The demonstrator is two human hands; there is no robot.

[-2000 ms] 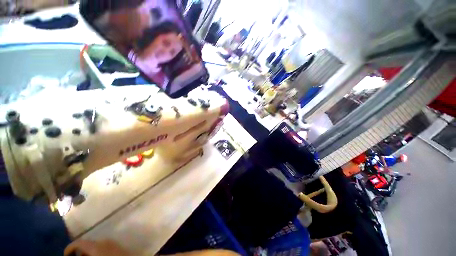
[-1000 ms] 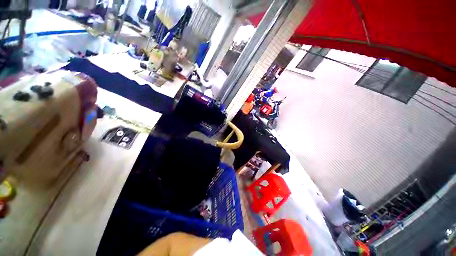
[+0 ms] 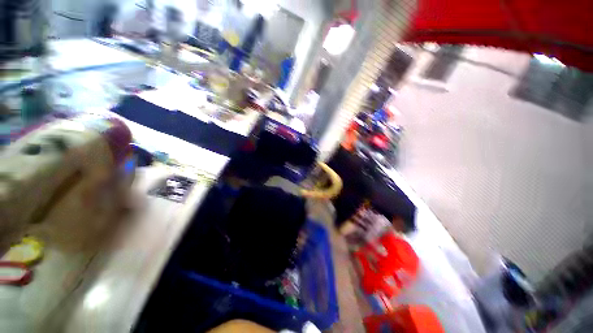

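Note:
The frame is blurred. The cream sewing machine head [image 3: 71, 175] is cut off by the left edge; its needle area is out of view. Its pale bed [image 3: 97, 286] lies below. A yellow round thing [image 3: 27, 249] and a red loop [image 3: 15, 273] lie under the head. Dark cloth [image 3: 266, 227] is heaped in a blue plastic crate [image 3: 322, 273] beside the table. Neither my left hand nor my right hand is in view. A patch of bare skin, perhaps part of my arm, and a bit of white show at the bottom edge.
A dark switch plate [image 3: 174, 187] sits on the table right of the head. A dark cloth strip [image 3: 182, 127] lies across the table behind. A yellow curved handle [image 3: 325, 182] stands beyond the crate. Red stools [image 3: 387, 263] stand at the right, near the pale street.
The view has swung right, away from the machine and phone, onto the crate and street. In the last second it shifted slightly left and blurred. The skin at the bottom shows less than before.

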